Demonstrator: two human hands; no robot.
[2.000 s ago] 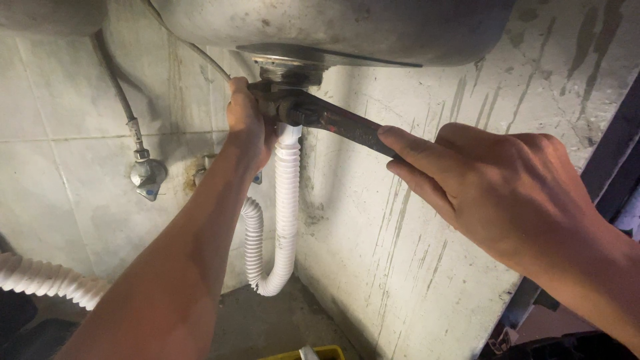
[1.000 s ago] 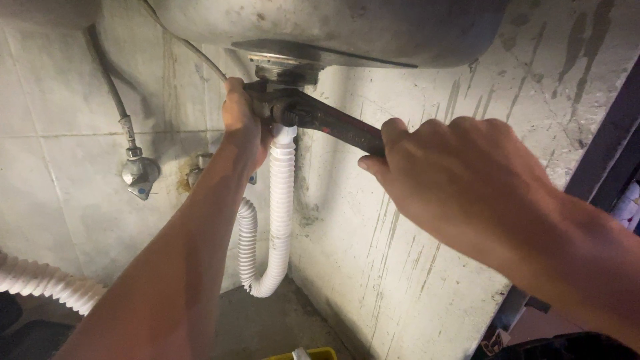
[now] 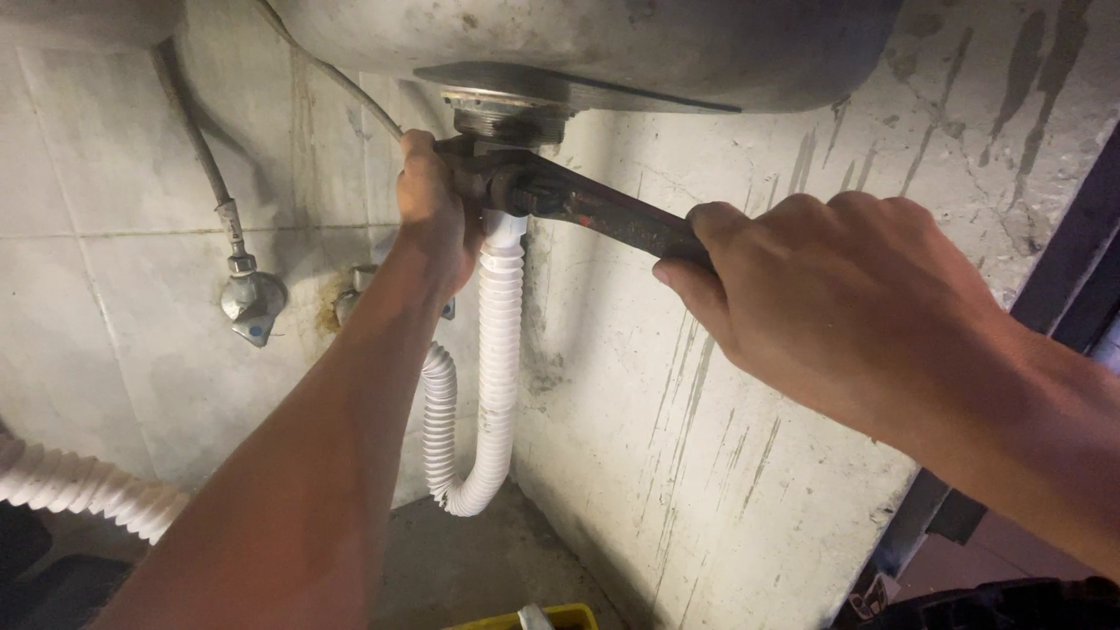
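My right hand [image 3: 831, 289] is closed round the handle of a dark adjustable wrench [image 3: 612, 214] that slants up to the left. Its head sits at the drain fitting under a metal sink basin [image 3: 612, 44]. My left hand [image 3: 433, 206] is at the far side of the wrench head, fingers wrapped about the dark fitting or the jaws; which of these it grips is hidden. Above them shows the threaded metal sink strainer body [image 3: 507, 118]. From below the wrench a white corrugated drain hose [image 3: 500, 341] drops and bends up in a U behind my left forearm.
On the tiled wall at left is an angle valve [image 3: 254, 302] with a braided hose [image 3: 199, 144]. A second corrugated hose [image 3: 79, 490] lies lower left. A stained wall [image 3: 700, 376] stands close at right, beside a dark metal frame [image 3: 1072, 254]. A yellow container [image 3: 573, 615] is on the floor.
My right hand has shifted its hold on the wrench handle, from extended fingers to a fuller wrap. The left hand has stayed at the drain fitting.
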